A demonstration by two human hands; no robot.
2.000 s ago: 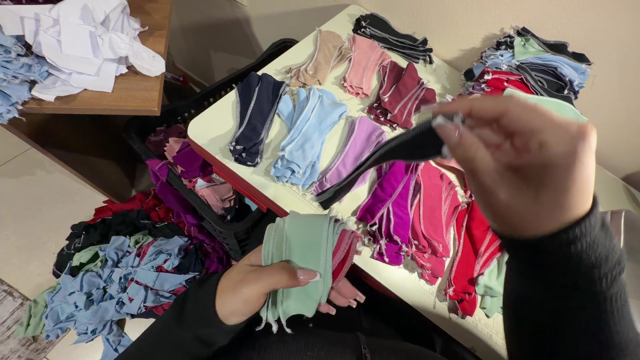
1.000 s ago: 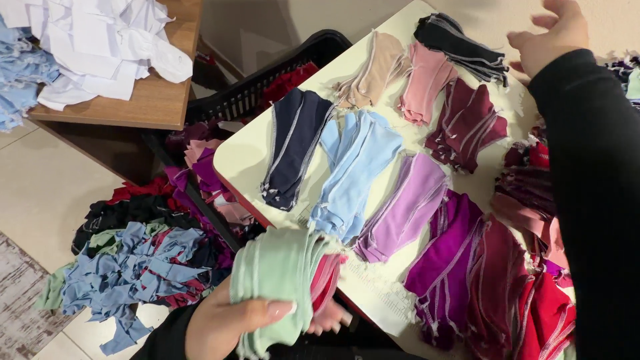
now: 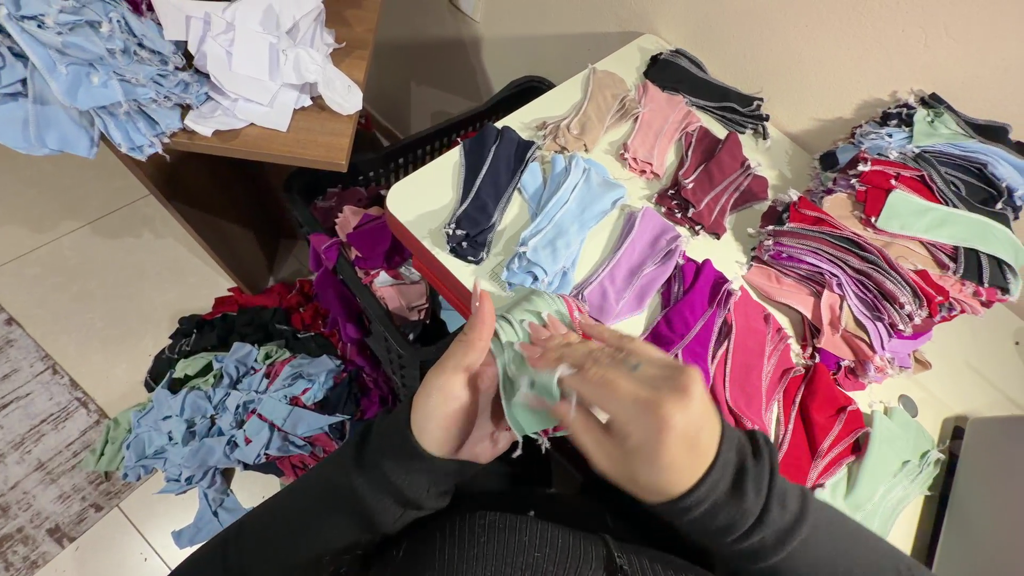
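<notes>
My left hand [image 3: 468, 384] holds a small stack of mint-green fabric strips [image 3: 524, 368], with a crimson piece showing at its edge. My right hand [image 3: 640, 400] lies over the stack from the right, its fingers touching the cloth and partly blurred. Just beyond my hands, on a white tabletop [image 3: 424, 176], are sorted piles of overlocked strips: navy [image 3: 488, 192], light blue [image 3: 564, 220], lilac [image 3: 636, 260], purple [image 3: 692, 308], dark pink [image 3: 752, 360], red [image 3: 820, 424], beige [image 3: 588, 112], pink [image 3: 656, 128], maroon [image 3: 712, 180] and black [image 3: 708, 88]. More mint strips [image 3: 888, 472] lie at the right.
A large mixed heap of strips [image 3: 856, 264] is at the right. A black plastic basket [image 3: 384, 320] with scraps stands left of the table, beside a scrap pile [image 3: 240, 400] on the floor. White cloth pieces [image 3: 264, 64] lie on a wooden surface [image 3: 320, 136]. A grey object [image 3: 984, 496] is at lower right.
Two seconds ago my right hand held up a black strip; one second ago it was at the upper right without it. It has come back to the mint stack in my left hand.
</notes>
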